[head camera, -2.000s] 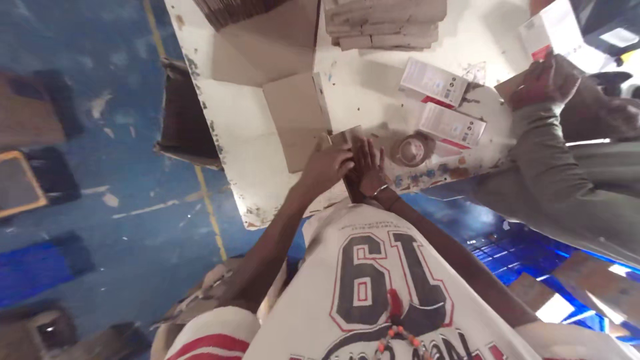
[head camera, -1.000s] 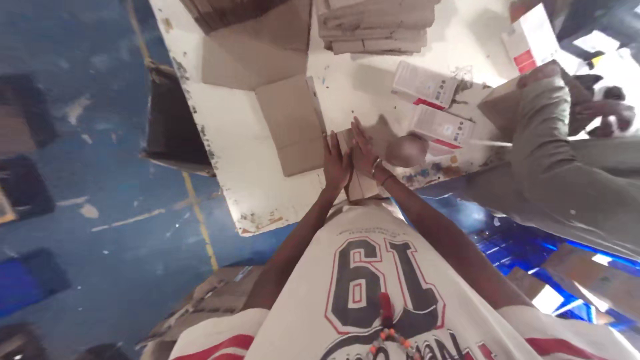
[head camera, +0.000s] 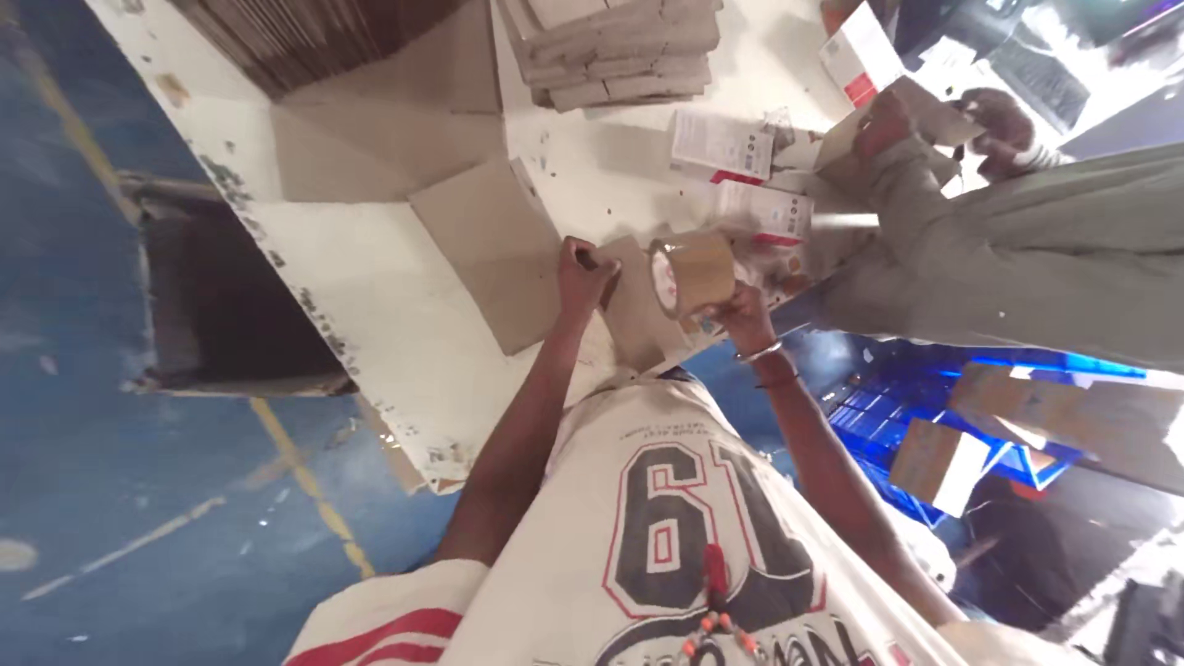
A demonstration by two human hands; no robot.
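My right hand (head camera: 746, 314) grips a wide roll of brown packing tape (head camera: 705, 270), raised over the near edge of the white table (head camera: 370, 277). Below and left of the roll lies a small folded cardboard piece (head camera: 636, 305). My left hand (head camera: 585, 268) touches this piece at its left side, fingers curled. A flat cardboard box (head camera: 490, 250) rests just left of that hand. Two white and red printed cartons (head camera: 721, 146) lie beyond the tape.
Stacked folded cardboard (head camera: 629, 55) and a row of flat cardboard (head camera: 314, 37) stand at the back. At right, a co-worker's hands (head camera: 883, 125) hold a cardboard box (head camera: 837, 153). A dark bin (head camera: 231, 287) stands left of the table; blue crates (head camera: 860, 416) stand at lower right.
My right hand has left the small cardboard piece and taken hold of the tape roll, which lay on the table beside it before. My left hand remains at the cardboard.
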